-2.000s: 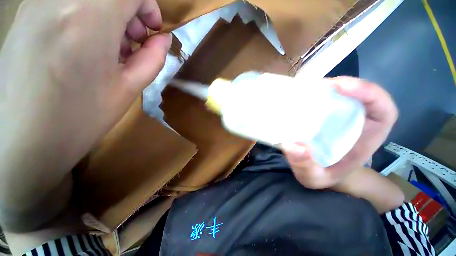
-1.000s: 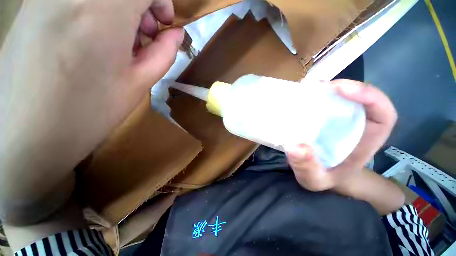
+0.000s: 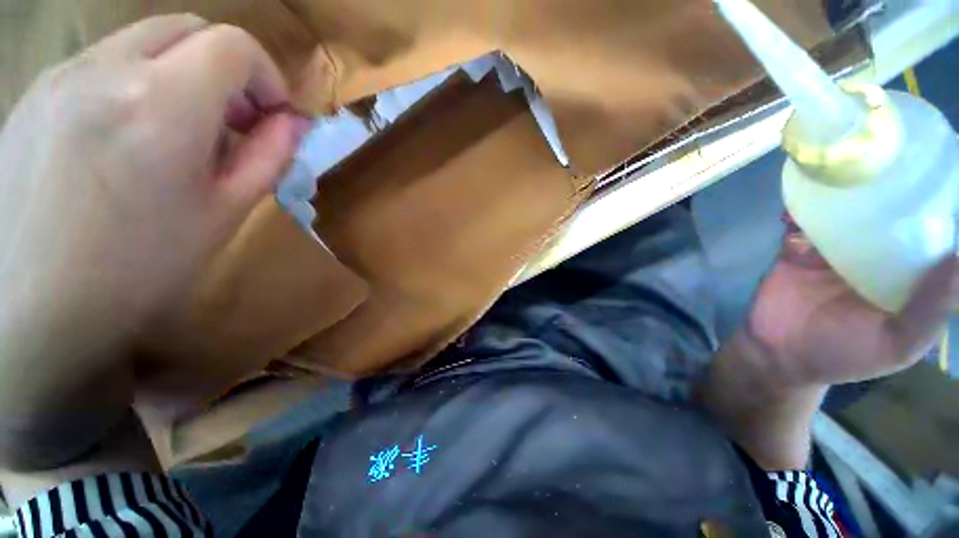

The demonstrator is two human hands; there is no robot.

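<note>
A brown bag body panel (image 3: 452, 179) lies in front of me with a notched opening. Pale lining (image 3: 334, 144) shows along the notch rim, its edge jagged. My left hand (image 3: 158, 200) pinches the panel's edge at the notch's left corner between thumb and fingers; the back of the hand hides part of the panel. My right hand (image 3: 836, 315) holds a translucent white glue bottle (image 3: 878, 200) at the right, away from the panel's notch. Its yellowish collar and long white tip point up and to the left.
The white table edge (image 3: 631, 215) runs diagonally beneath the panel on the right. A white metal rack (image 3: 868, 462) stands at lower right on the grey floor. My dark apron (image 3: 526, 462) and striped sleeves show at the bottom.
The right hand has drawn the bottle away from the notch to the right, and its tip now points upward. The left hand has shifted a little left and down, still pinching the edge.
</note>
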